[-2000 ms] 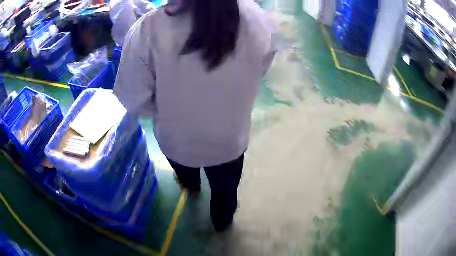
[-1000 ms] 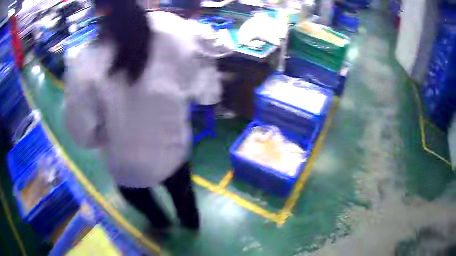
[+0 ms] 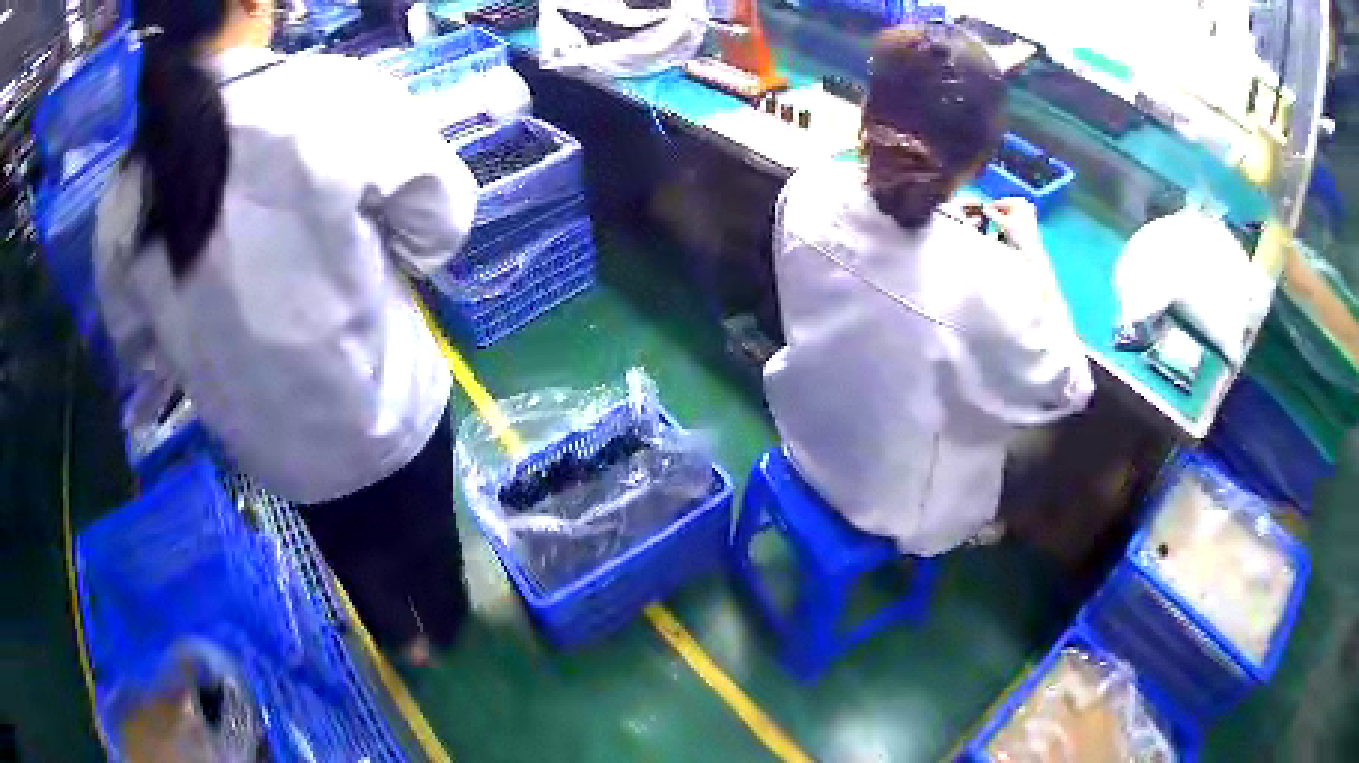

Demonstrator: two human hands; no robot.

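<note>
Neither of my hands is in the picture. Nearest in front of me, a blue crate stands on the green floor, lined with clear film. Black parts lie inside it under and beside the film. A person in a pale jacket stands at the left with their back to me. Another person in a pale jacket sits on a blue stool at the bench, with a hand raised over the bench top.
The teal bench runs across the back, with a small blue basket and a white bag. Stacked blue crates stand behind the near crate. Film-lined crates stand lower right. More blue crates line the left.
The view has swung right and closer to the bench. The standing person is now further left. The seated person, stool and film-lined crate of black parts have come clearly into view.
</note>
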